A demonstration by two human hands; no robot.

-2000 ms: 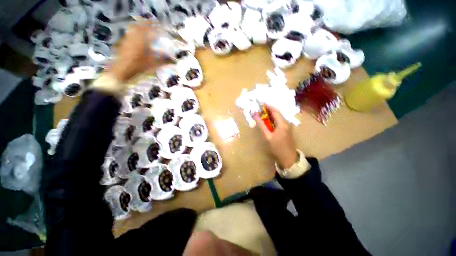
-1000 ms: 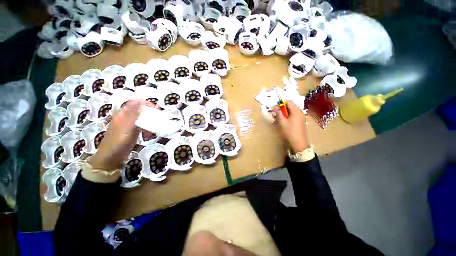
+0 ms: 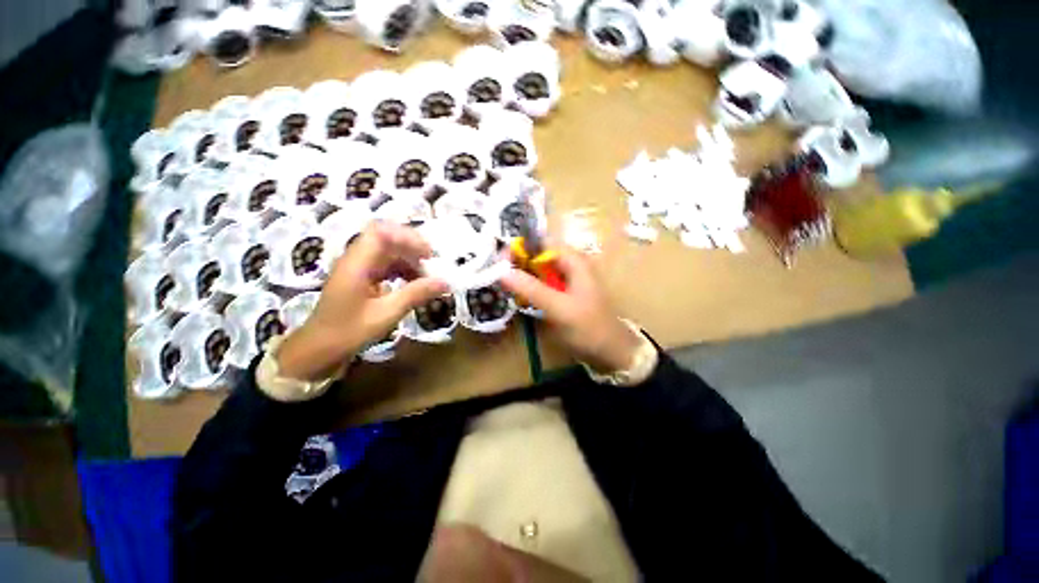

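My left hand (image 3: 362, 294) holds a white camera housing (image 3: 461, 241) above the front rows. My right hand (image 3: 575, 305) grips pliers (image 3: 538, 260) with red-and-yellow handles, their jaws pointing up beside the held housing. My right fingertips are at the housing's right side; blur hides whether they touch it. More housings with black, dotted discs stand in tight rows (image 3: 311, 188) on brown cardboard, left of and beneath my hands. A loose pile of small white pieces (image 3: 687, 190) lies to the right.
Loose housings (image 3: 615, 31) lie along the back. Red wired leads (image 3: 788, 207) and a yellow bottle (image 3: 898, 220) are at the right. Clear bags are at the left (image 3: 57, 188) and far right (image 3: 906, 48). Tiny pale bits (image 3: 582, 229) lie beside the rows.
My left hand reached into the back heap, then brought a housing over the rows toward the right. My right hand has moved left with the pliers, from the white pile to the housing.
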